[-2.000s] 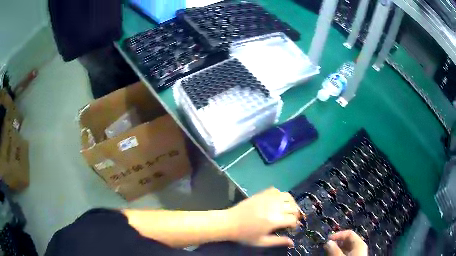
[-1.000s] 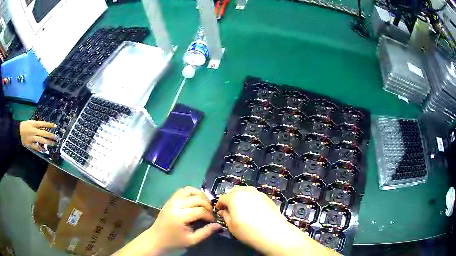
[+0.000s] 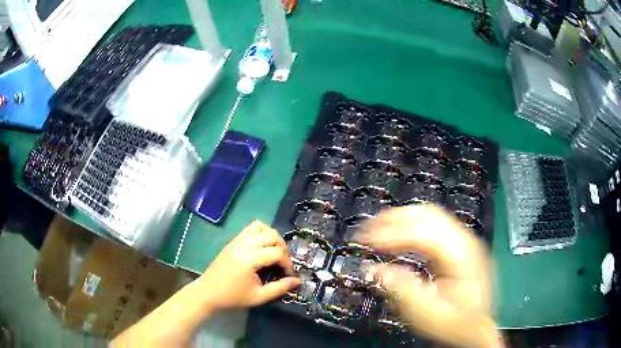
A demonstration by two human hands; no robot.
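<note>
The black blister tray point(image 3: 310, 143) lies in front of me, with a dark wired module point(image 3: 318, 219) in each visible pocket. My left hand point(image 3: 252, 272) is at its lower left edge, thumb and fingers curled around a gap beside a module; whether it holds anything is hidden. My right hand point(image 3: 429, 272) is blurred over the lower right part of the tray and covers several modules. Its fingertips point left, and I cannot tell if they hold a part.
Left are a dark blue-purple phone point(image 3: 228, 177), a left parts tray point(image 3: 129, 183), a clear tray or lid point(image 3: 160, 88), black module trays point(image 3: 116, 68) and a bottle point(image 3: 256, 62). A right parts tray point(image 3: 541, 202) and stacked clear trays point(image 3: 545, 92) stand right. A cardboard box point(image 3: 102, 285) is below the edge.
The view has swung from the left side to the black tray. Over the last second, my right hand has moved right, away from my left hand. The other person's hand at far left is gone from view.
</note>
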